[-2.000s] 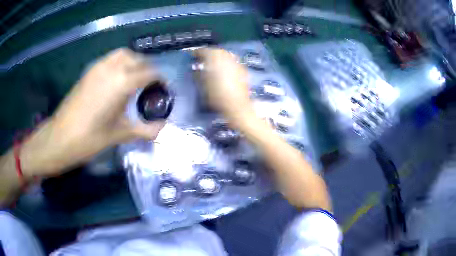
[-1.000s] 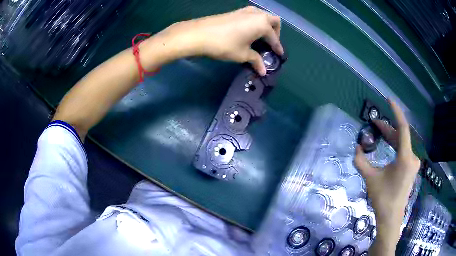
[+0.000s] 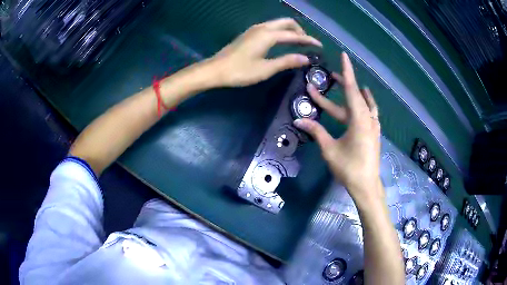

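Note:
The dark four-position fixture [image 3: 257, 188] lies slanted on the green surface. Its far-end seat holds a round component [image 3: 318, 79] with a shiny centre. My right hand [image 3: 356, 125] has thumb and a finger on opposite edges of another round component [image 3: 305, 108] at the second seat; whether it is fully seated cannot be told. The two seats nearer me are empty, with pale rings and dark centre holes. My left hand [image 3: 261, 53] is open, thumb tip at the fixture's far end, holding nothing visible. The clear blister tray [image 3: 328, 234] lies at lower right with components in several pockets.
Two filled fixtures stand beyond the tray, one nearer [image 3: 432, 165] and one farther right [image 3: 471, 212]. Another clear tray [image 3: 462, 261] is at lower right. Stacked clear trays [image 3: 72, 33] fill the upper left. Pale metal rails [image 3: 383, 67] curve along the far side.
My right hand has moved left from over the tray to the fixture with a component. My left hand has let go of the far-end component and opened. The view has shifted slightly.

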